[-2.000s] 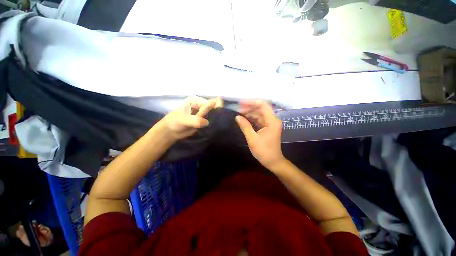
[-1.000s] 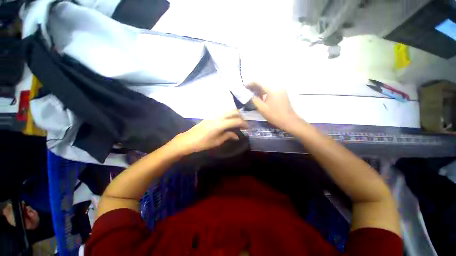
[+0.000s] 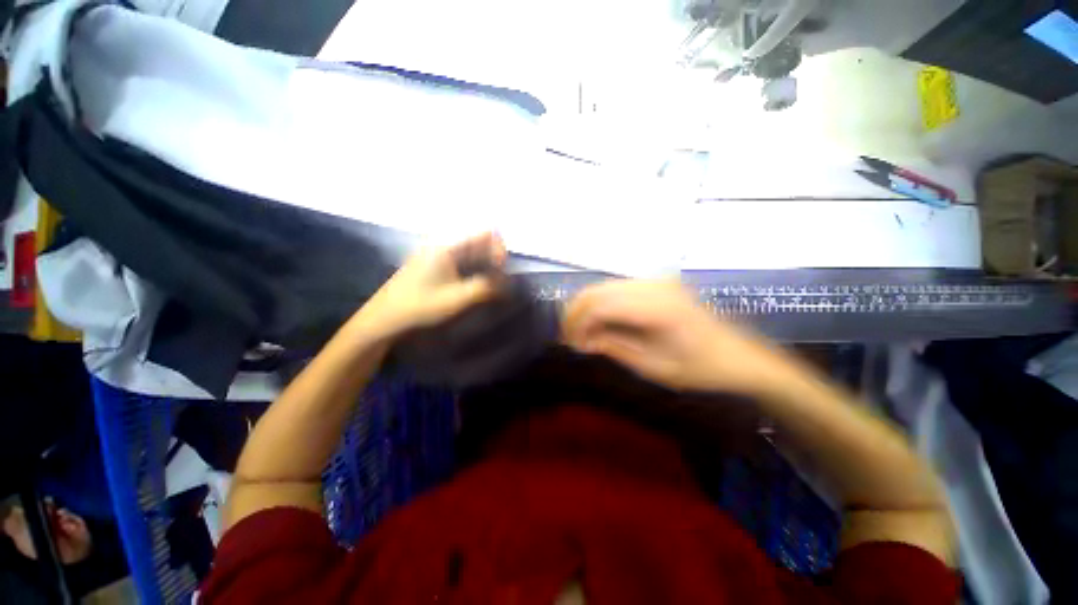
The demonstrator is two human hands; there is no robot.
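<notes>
A pale garment piece (image 3: pixel 272 130) lies across the table with a black fabric panel (image 3: pixel 248 236) along its near side. The black fabric runs to the table's front edge and hangs a little over it. My left hand (image 3: pixel 443 284) is closed on the black fabric at that edge. My right hand (image 3: pixel 632 325) is just right of it, blurred, with fingers bent together at the right side of the dark fabric. Whether it holds fabric cannot be told.
The sewing machine head (image 3: pixel 757 47) stands at the back right. Thread snips (image 3: pixel 908 181), a yellow tag (image 3: pixel 937 97) and a cardboard box (image 3: pixel 1028 219) lie right. A ruler strip (image 3: pixel 851 301) lines the front edge. A blue basket (image 3: pixel 396 455) is below; a person's hand shows lower left.
My right hand has come back from the pale cloth's end to the table edge. The pale cloth's raised fold now lies flat. My left hand has moved slightly left and up, and the view has shifted.
</notes>
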